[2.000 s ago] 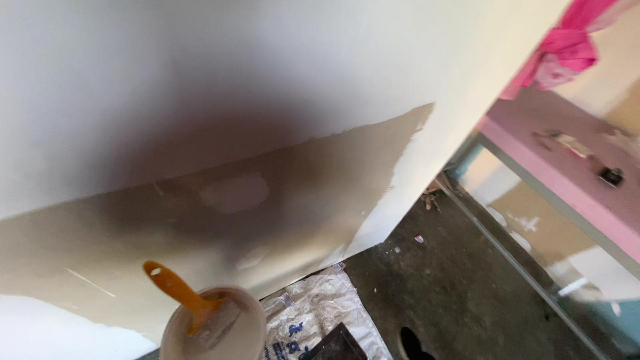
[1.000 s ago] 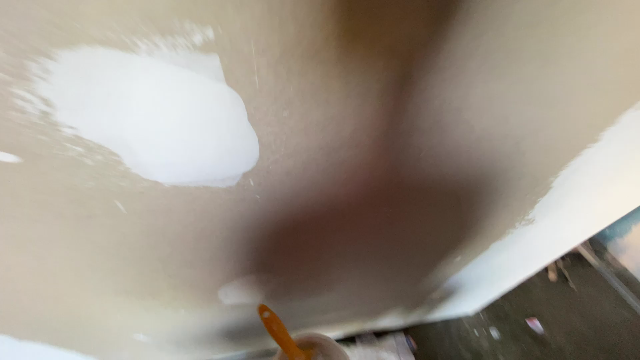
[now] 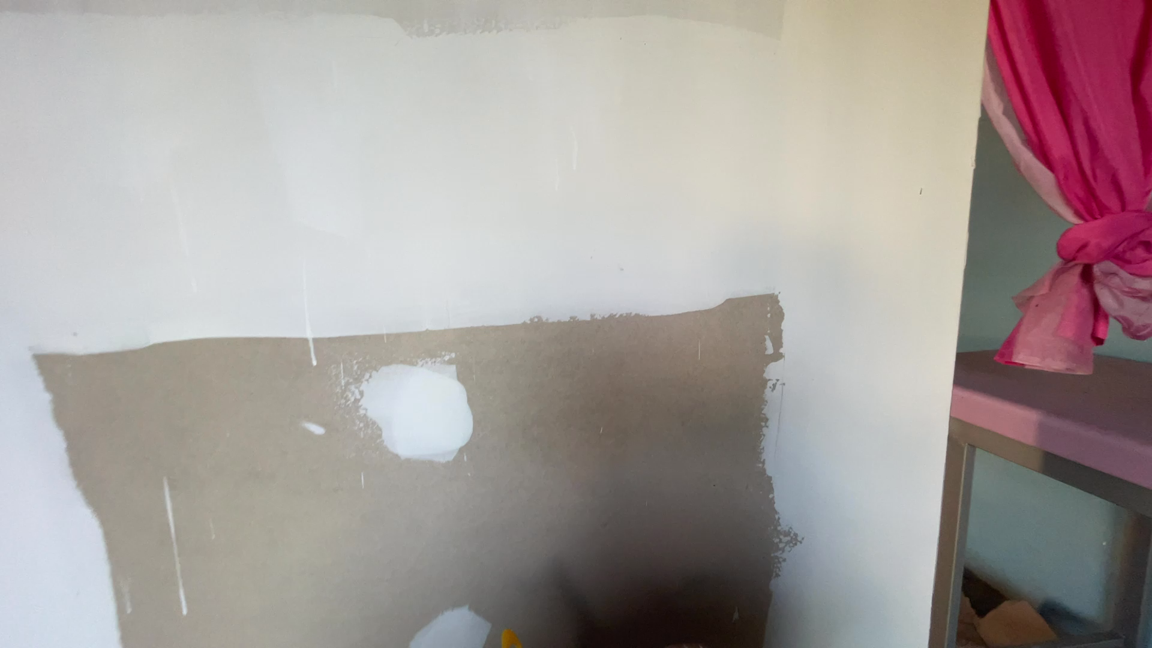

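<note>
A white-painted wall [image 3: 540, 180] fills most of the view. Low on it lies a large grey-brown unpainted area [image 3: 252, 396] with ragged edges. Inside that area is a rounded white patch [image 3: 417, 412], and a second white patch [image 3: 452, 628] is cut off by the bottom edge. Only the tip of a brush's orange-yellow handle [image 3: 510, 639] shows beside the lower patch. Neither my left hand nor my right hand can be made out. A dark, out-of-focus blur covers the lower middle right and hides part of the wall; what causes it cannot be told.
The wall ends in a vertical edge at the right. Beyond it stands a metal frame [image 3: 950, 531] under a pink ledge [image 3: 1053, 409], with a knotted pink curtain [image 3: 1093, 238] hanging above. Brown debris [image 3: 1012, 624] lies low behind the frame.
The view has swung up and back to take in more wall. The tub under the brush, seen in both earlier frames, is out of sight, and less of the brush handle shows.
</note>
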